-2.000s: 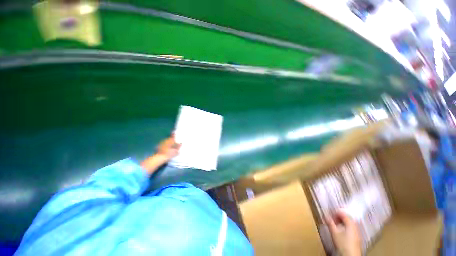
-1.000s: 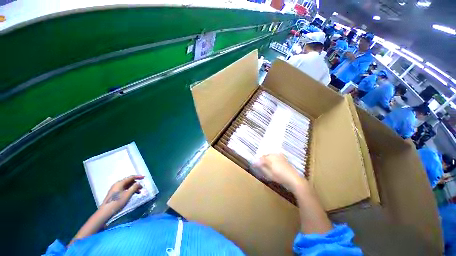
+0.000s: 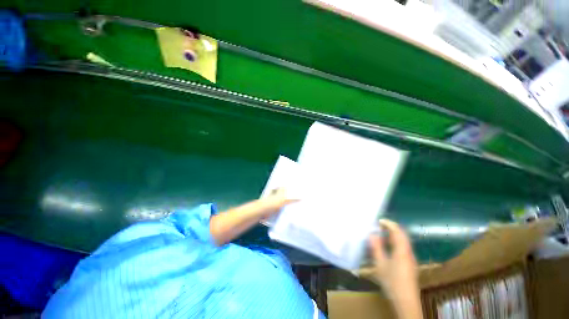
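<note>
A white flat piece or stack (image 3: 346,187) is in front of me over the green bench (image 3: 156,162), its surface blurred. A smaller white piece (image 3: 279,177) shows behind its left edge. My left hand (image 3: 274,204) grips the white pieces at their left edge. My right hand (image 3: 393,252) is at the lower right corner of the large white piece, blurred, with fingers apart; whether it touches the piece is unclear. White pieces (image 3: 490,302) stand on edge in rows in the open carton (image 3: 359,305) at the lower right.
The carton's flap (image 3: 493,249) rises beside the bench edge. A yellow sheet (image 3: 187,55) hangs on the green upright panel behind the bench. A blue item (image 3: 11,38) is at the far upper left. A white shelf with items (image 3: 474,53) runs along the upper right.
The view has swung left, so the carton is now at the lower right. My right hand has left the carton. My left hand now grips white pieces that were lying under it on the bench.
</note>
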